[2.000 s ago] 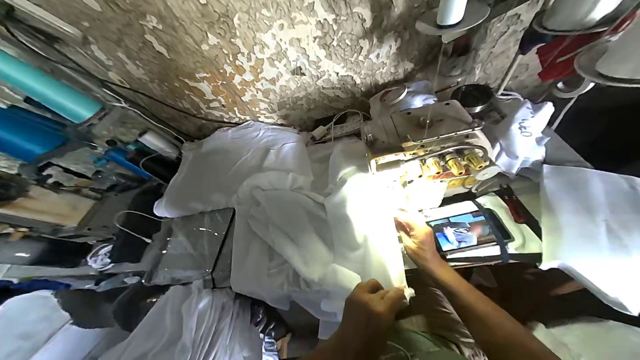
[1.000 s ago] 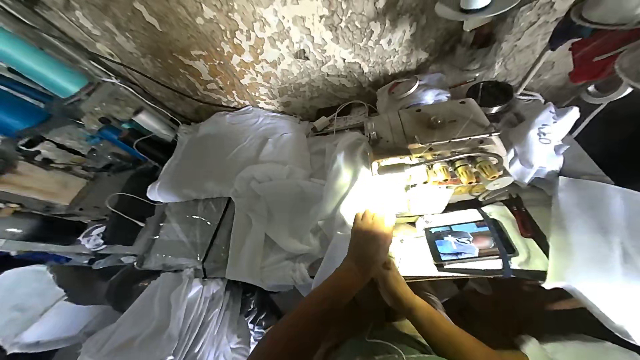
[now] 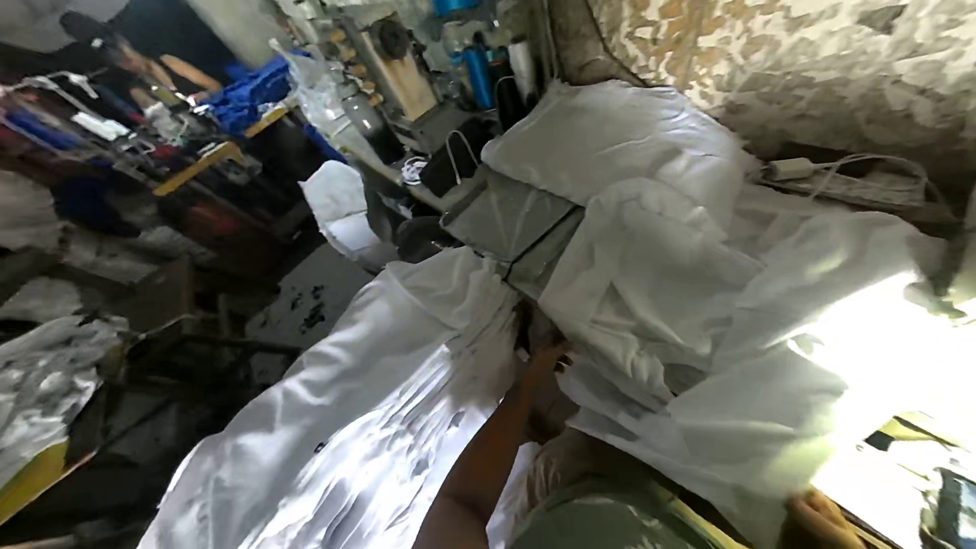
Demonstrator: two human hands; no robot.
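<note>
My left hand (image 3: pixel 547 358) reaches down between the grey table edge and a large heap of white fabric (image 3: pixel 396 381) on the left; its fingers are partly hidden, so whether they hold anything is unclear. White cloth (image 3: pixel 656 267) lies bunched over the table, with a plump white fabric bundle (image 3: pixel 618 145) behind it. At the bottom right, my right hand (image 3: pixel 820 518) is at the edge of the white cloth, under a bright glare, and its grip cannot be made out. A phone (image 3: pixel 957 503) shows partly at the right edge. The sewing machine is lost in glare or out of view.
A white adapter with a cable (image 3: pixel 793 169) lies by the peeling wall. Beyond the fabric stand a blue bottle (image 3: pixel 479 76) and a white padded chair-like piece (image 3: pixel 339 202). Another person (image 3: pixel 152 69) sits among blue cloth at the upper left.
The view has swung far to the left. My hands, together by the lit machine a second ago, are now apart, the left one down beside the fabric heap.
</note>
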